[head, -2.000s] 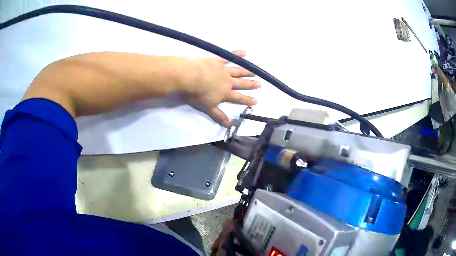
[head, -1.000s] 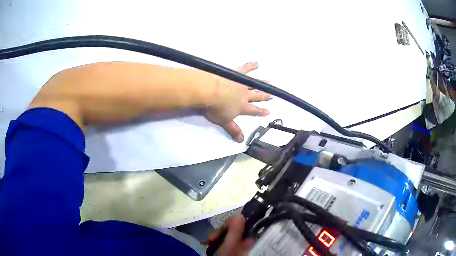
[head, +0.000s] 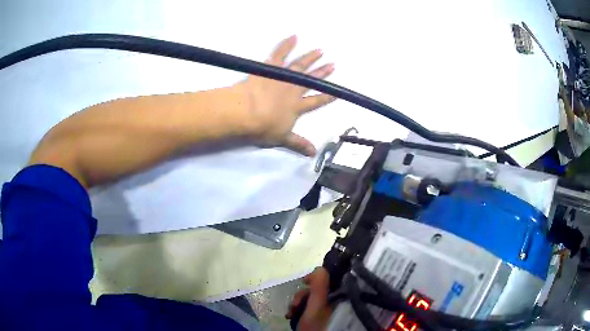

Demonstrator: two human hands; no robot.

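Note:
The straight knife cutting machine (head: 479, 220), blue and silver with red digits, stands at the lower right. My right hand (head: 315, 300) is closed around its black machine handle (head: 336, 258) at the bottom edge, partly cut off. My left hand (head: 278, 97) lies flat with fingers spread on the white marker paper (head: 420, 58), its thumb close to the small shiny presser foot (head: 325, 157). A grey base plate (head: 265, 229) shows partly from under the paper's near edge. The blade is hidden.
A black power cord (head: 194, 55) arches over my left hand to the machine. The cream table edge (head: 194, 284) runs below the paper. A small brownish item (head: 522, 39) lies on the paper at the far right. Cluttered scraps (head: 576, 84) show at the right rim.
The base plate is now more covered by the paper, and the machine sits further right than two seconds ago. My left hand has shifted upward since one second ago, its fingers wider. The cord has shifted.

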